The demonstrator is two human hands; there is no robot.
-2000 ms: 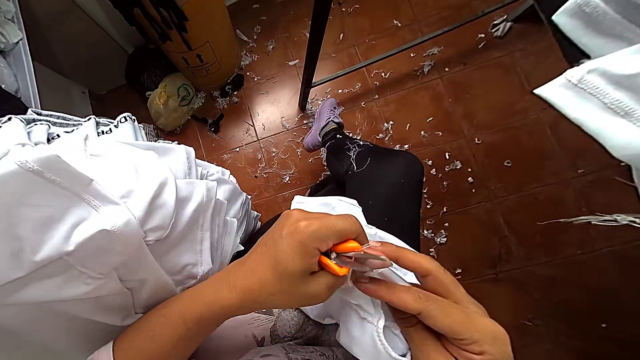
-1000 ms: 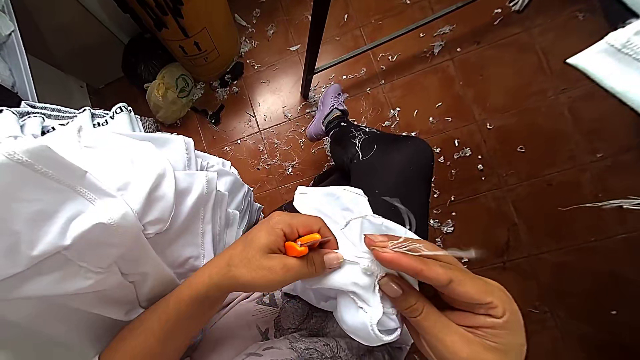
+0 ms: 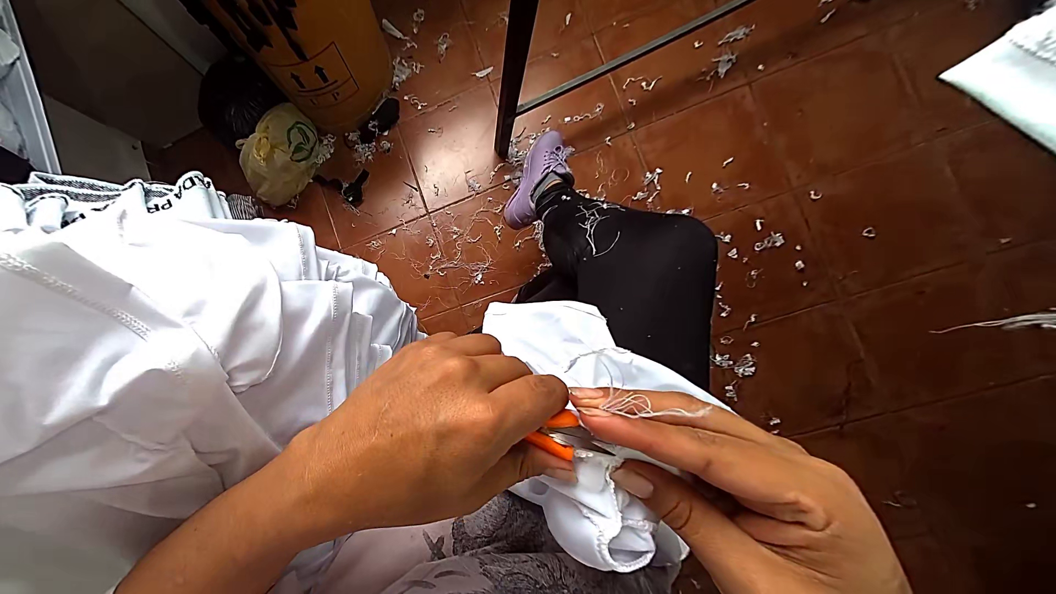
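My left hand (image 3: 437,421) is closed around small thread snips with orange handles (image 3: 551,444); their metal blades point right, at the seam of a white garment (image 3: 569,338) on my lap. Loose white threads (image 3: 643,404) lie across the fingertips of my right hand (image 3: 742,487), which pinches the garment's edge beside the blades. Part of the snips is hidden by my left fingers. A thick pile of white garments (image 3: 165,330) with stitched seams rests to the left of my lap.
Thread scraps (image 3: 767,241) litter the brown tile floor. A dark metal table leg (image 3: 516,74) stands ahead, near a purple shoe (image 3: 536,177). At upper left are a yellow drum (image 3: 330,66), a black bag (image 3: 235,95) and a tied plastic bag (image 3: 280,157). White fabric (image 3: 1011,78) hangs at upper right.
One second ago the snips were tucked in my left hand, away from my right fingers; now their blades are out at the seam, close to my right fingertips. The hands have come together.
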